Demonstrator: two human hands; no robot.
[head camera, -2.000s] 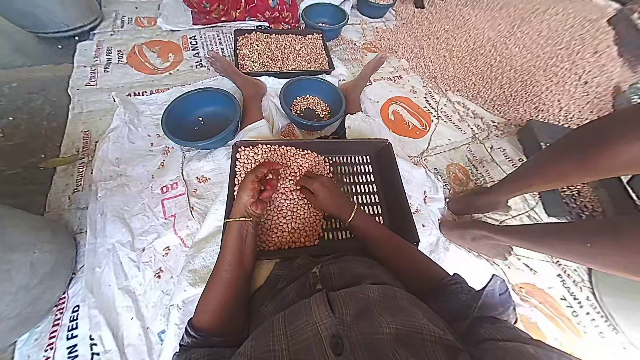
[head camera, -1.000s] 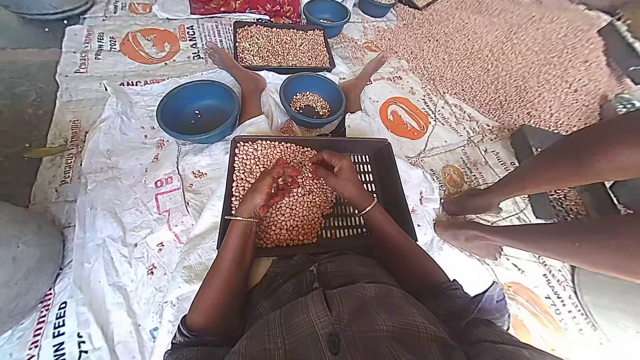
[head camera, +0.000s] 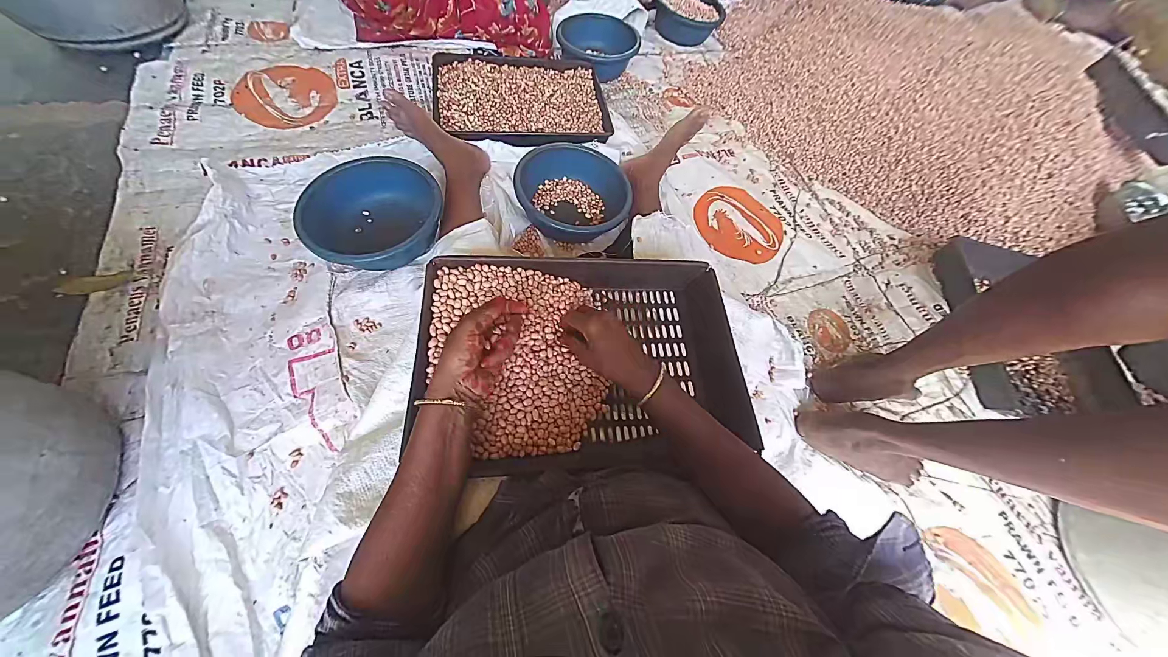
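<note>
A black slotted plastic tray (head camera: 721, 365) lies across my lap. Shelled peanuts (head camera: 538, 401) cover its left and middle part, while the slotted floor shows bare at right. Over the left of the peanuts is my left hand (head camera: 482, 351), palm turned inward with fingers curled and apart; whether a nut lies in it cannot be seen. My right hand (head camera: 607, 345) rests at the right edge of the peanuts, fingertips down among them, and what is under the fingers is hidden. Beyond the tray stand a blue bowl (head camera: 573, 193) partly filled with nuts and a wider blue bowl (head camera: 368, 214) with a few bits inside.
Another black tray (head camera: 522, 139) full of nuts lies beyond my feet. Farther back are two blue bowls (head camera: 598, 46) (head camera: 689, 22). A large peanut heap (head camera: 903, 119) spreads at upper right. Another person's legs (head camera: 1013, 319) reach in from the right. Printed sacks (head camera: 265, 456) cover the ground.
My right hand has shifted from close beside my left hand to the right, lower over the peanuts. The fingers of my left hand have changed pose slightly.
</note>
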